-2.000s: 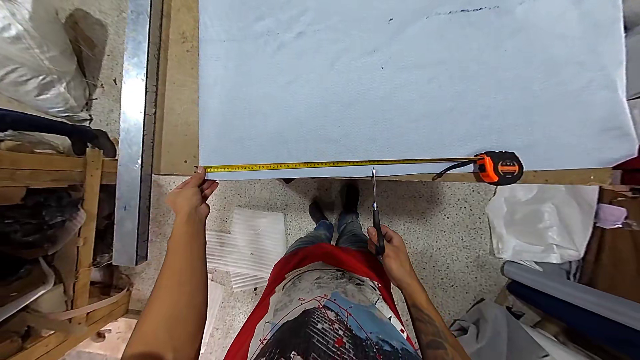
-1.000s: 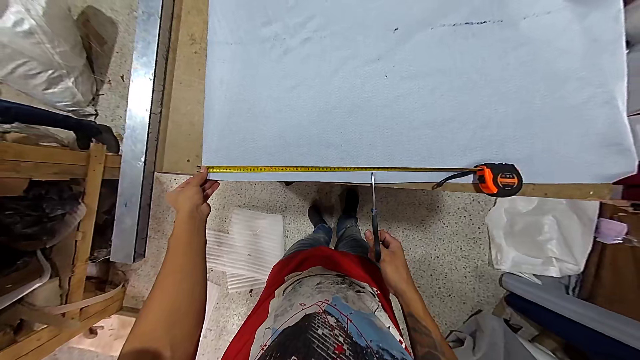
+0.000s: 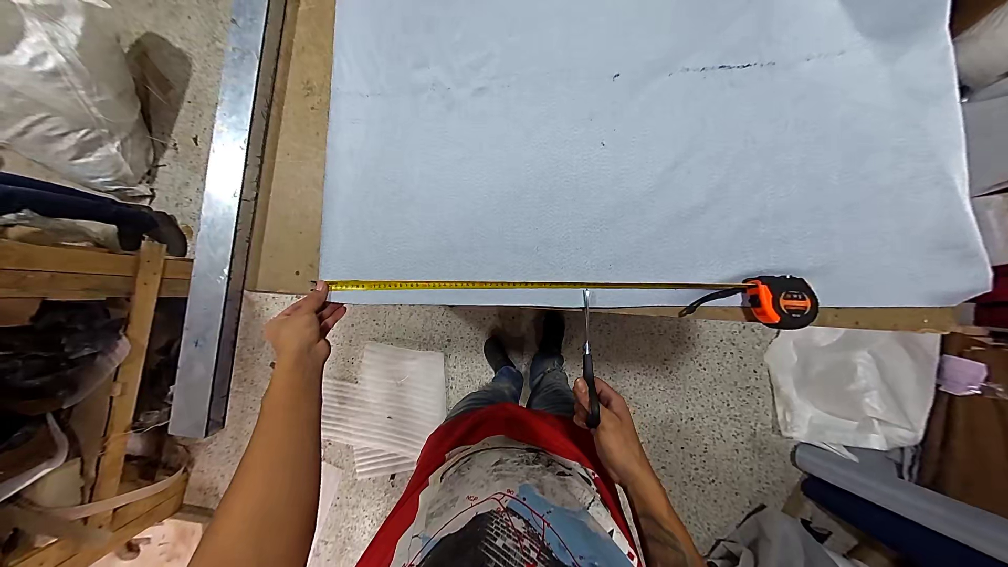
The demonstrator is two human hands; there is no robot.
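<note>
A sheet of pale blue-white fabric (image 3: 630, 173) lies over a wooden board. Along its near edge runs a yellow tape measure blade (image 3: 472, 285), pulled out from an orange and black tape measure case (image 3: 782, 302) at the right. My left hand (image 3: 303, 323) pinches the blade's end at the fabric's left corner. In my right hand (image 3: 605, 417) are black-handled scissors (image 3: 587, 370), gripped by the handle, their blades pointing away from me. The blade tips meet the fabric's near edge, just under the tape.
A long metal profile (image 3: 224, 157) lies left of the board (image 3: 291, 157). Further left stand a wooden frame (image 3: 130, 354) and a white sack (image 3: 71, 94). Striped foam sheets (image 3: 386, 409) lie on the speckled floor. A white bag (image 3: 854, 386) and fabric rolls (image 3: 906, 504) are at the right.
</note>
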